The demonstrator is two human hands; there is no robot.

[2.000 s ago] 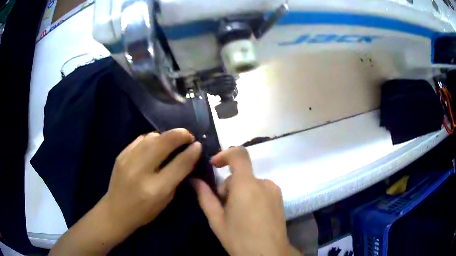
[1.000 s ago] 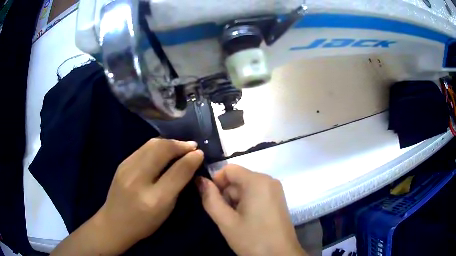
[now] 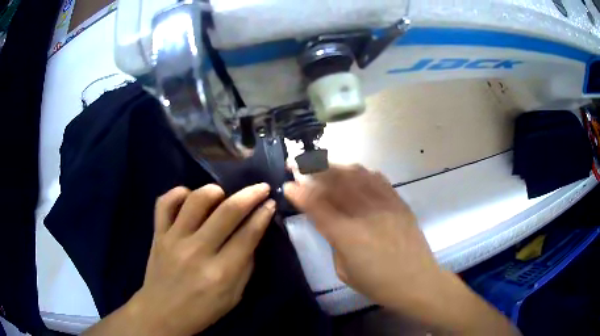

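Observation:
A large black cloth (image 3: pixel 112 197) lies under the white sewing machine head (image 3: pixel 263 39) and runs down towards me. Its edge passes below the presser foot area (image 3: pixel 263 134). My left hand (image 3: pixel 204 256) pinches the cloth between thumb and forefinger just in front of the foot. My right hand (image 3: pixel 368 223) is at the right edge of the cloth beside the foot, its fingertips at the edge close to the left fingertips. It is slightly blurred, and whether it grips the cloth is hard to tell. The needle is not clearly visible.
A stack of small black pieces (image 3: pixel 551 152) lies on the right of the white table (image 3: pixel 460 203), with orange-red loops (image 3: pixel 592 125) beside it. A blue crate (image 3: pixel 526 279) is below right. Long black cloth (image 3: pixel 20 164) hangs at far left. A curved shiny metal guard (image 3: pixel 187 79) fronts the machine head.
My right hand has moved up and forward, from the cloth edge below the left fingertips to beside the foot. My left hand stays pinching, with its fingers more spread.

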